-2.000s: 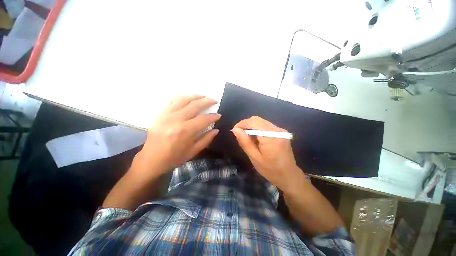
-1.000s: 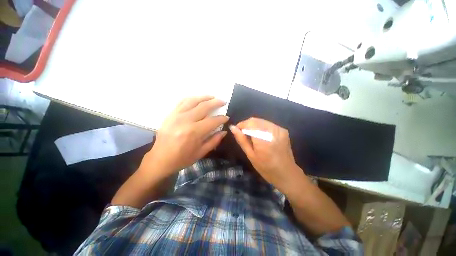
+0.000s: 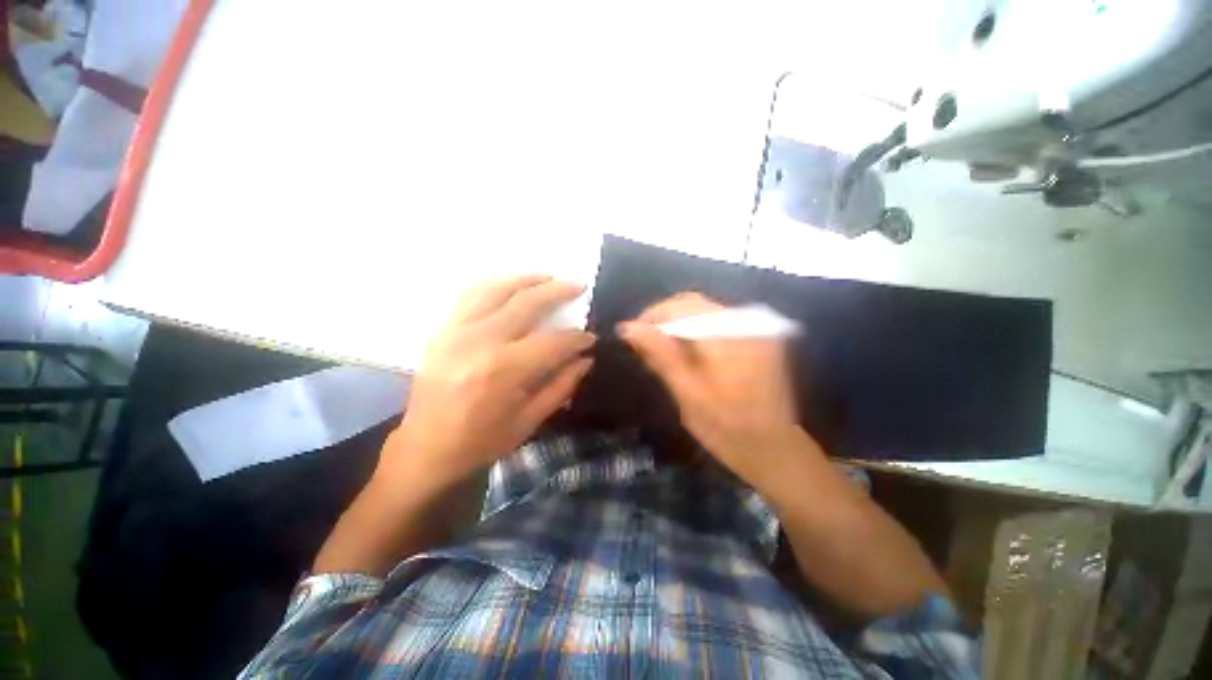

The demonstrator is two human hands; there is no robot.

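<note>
A long dark fabric panel lies on the white table in front of me, its right part below the sewing machine. My right hand holds a white pen over the panel's left part; the hand and pen are blurred. My left hand lies at the panel's left edge, fingertips on or beside it. A small white edge, maybe paper or card, shows between its fingers. Whether the fingers grip it or only press it I cannot tell.
The sewing machine head is at upper right, with a shiny metal plate in the bed. A red-rimmed basket with scraps is upper left. A pale strip lies on dark cloth at left. Cardboard is lower right.
The pen lies at a slightly different angle and my right hand has shifted a little over the panel. My left hand stays at the panel's left edge. The camera view has shifted slightly.
</note>
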